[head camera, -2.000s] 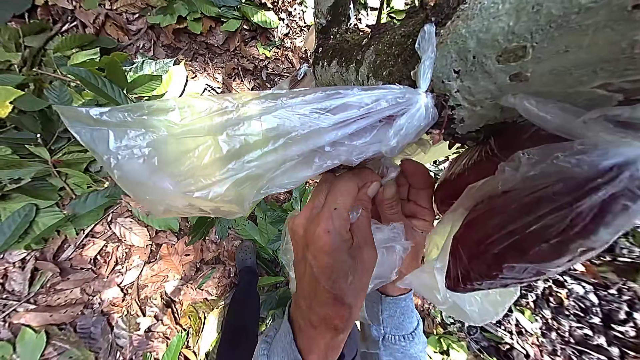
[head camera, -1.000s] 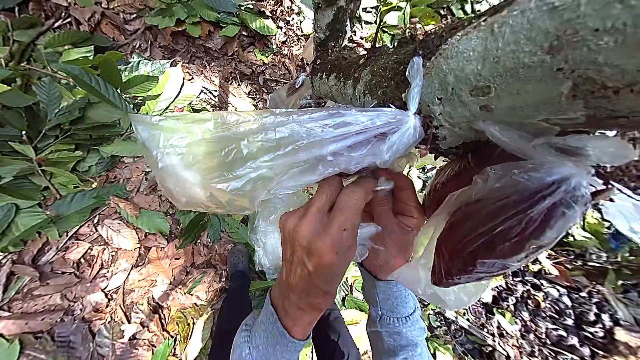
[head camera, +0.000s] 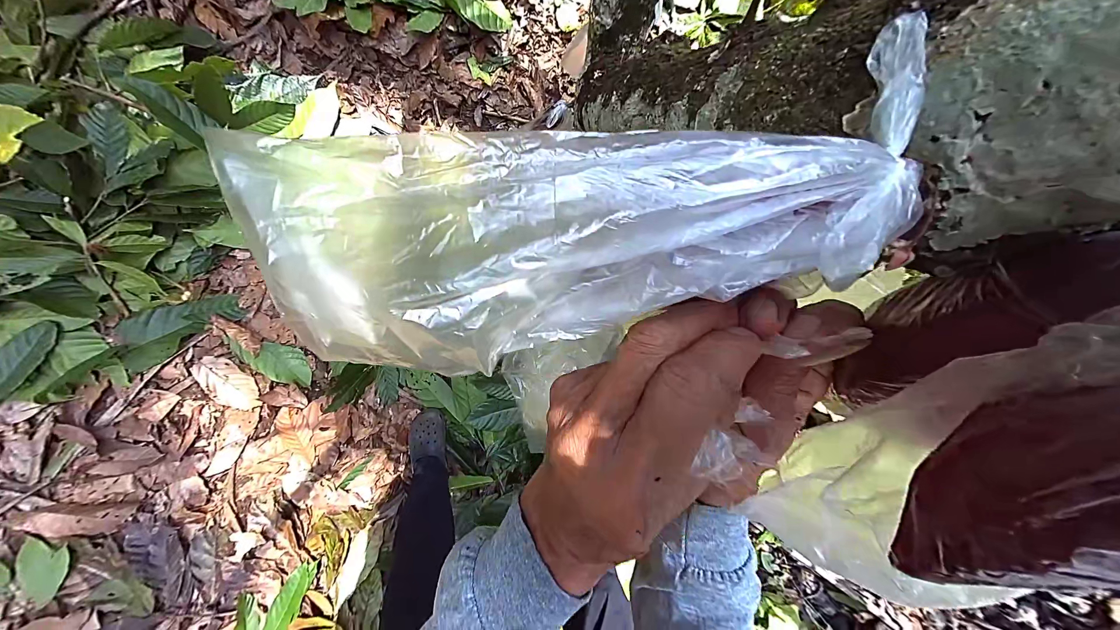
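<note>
A clear plastic bag (head camera: 542, 227), knotted at its right end, hangs against the tree trunk (head camera: 1015, 122). Just below it, my left hand (head camera: 647, 429) and my right hand (head camera: 787, 385) meet, fingertips pinching the twisted end of another clear plastic bag (head camera: 731, 451). Part of that bag shows left of my left hand, and its contents are hidden by the hands. To the right, a dark red cacao pod (head camera: 1006, 464) sits inside a further plastic bag (head camera: 849, 499). Another dark red pod (head camera: 945, 332) shows above it, close to the trunk.
Green leafy plants (head camera: 105, 210) stand at the left. Dry leaf litter (head camera: 219, 455) covers the ground below. A leg in dark trousers with a dark shoe (head camera: 427, 437) is at the lower middle. The mossy trunk crosses the upper right.
Both hands remain together at the twisted plastic, with the fingers shifted slightly. The view has moved closer to the bags since one second ago.
</note>
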